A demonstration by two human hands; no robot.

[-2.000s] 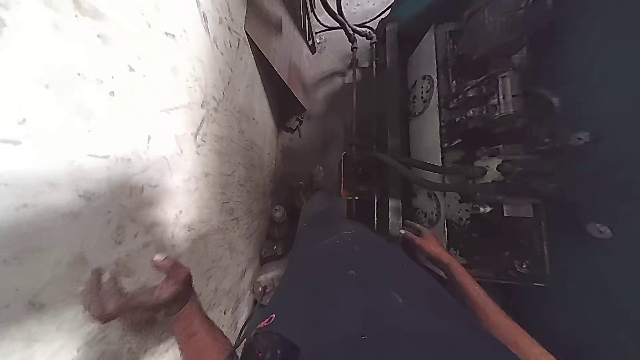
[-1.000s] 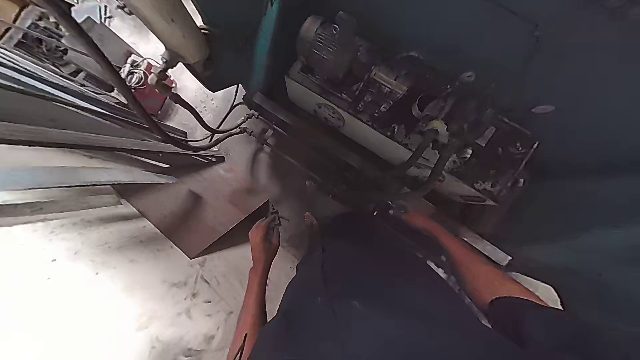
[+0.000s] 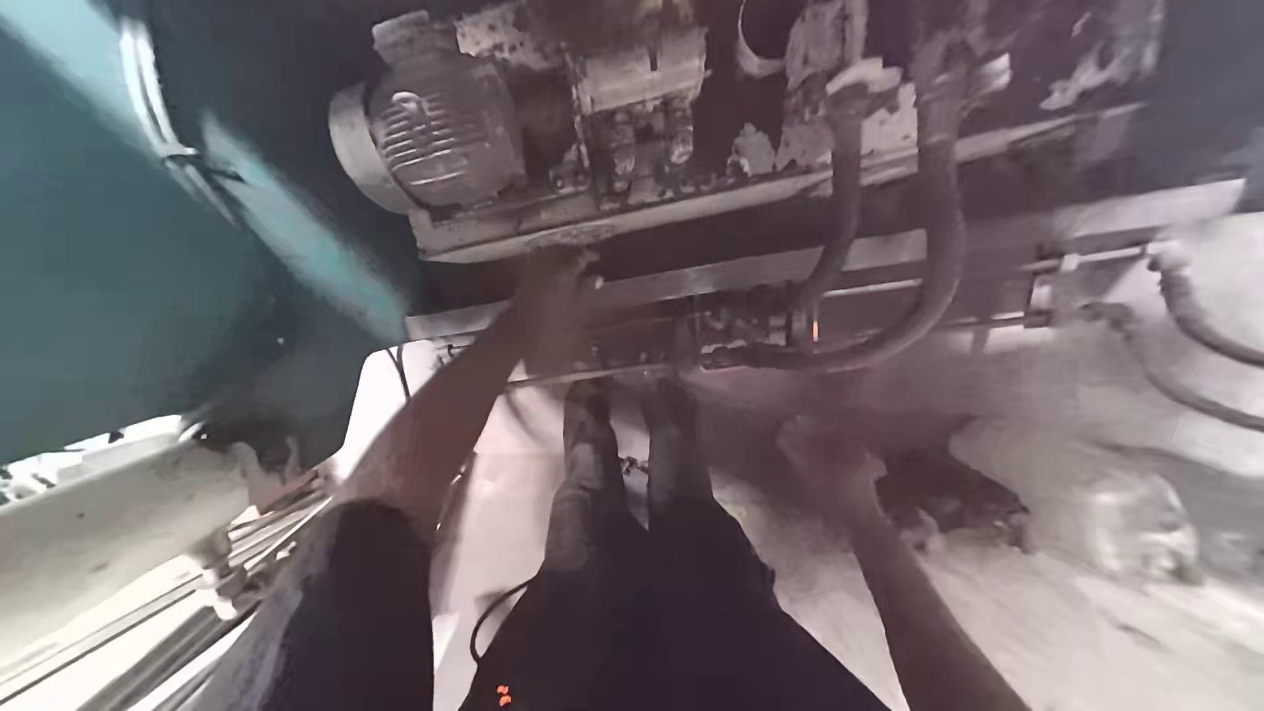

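My left hand (image 3: 558, 281) reaches forward to the metal rail (image 3: 691, 281) below an oily machine tray (image 3: 632, 222). Blur and shadow hide its fingers, so its grip cannot be told. An electric motor (image 3: 444, 128) with cooling fins is mounted just beyond it. My right hand (image 3: 829, 454) is blurred, low over the floor to the right of my legs, with its fingers apart and nothing seen in it. Thick black hoses (image 3: 938, 237) curve down from the machine ahead of that hand.
Thinner hoses (image 3: 1210, 341) run off at the right from metal fittings. A dark object (image 3: 953, 494) lies on the floor beside my right forearm. Long metal bars (image 3: 148, 627) lie at the lower left. A teal machine panel (image 3: 128, 227) with a cable stands at the upper left.
The view has turned strongly. My left hand, away from the machine a second ago, is now at its rail. My right hand, beside the machine then, is now over the floor.
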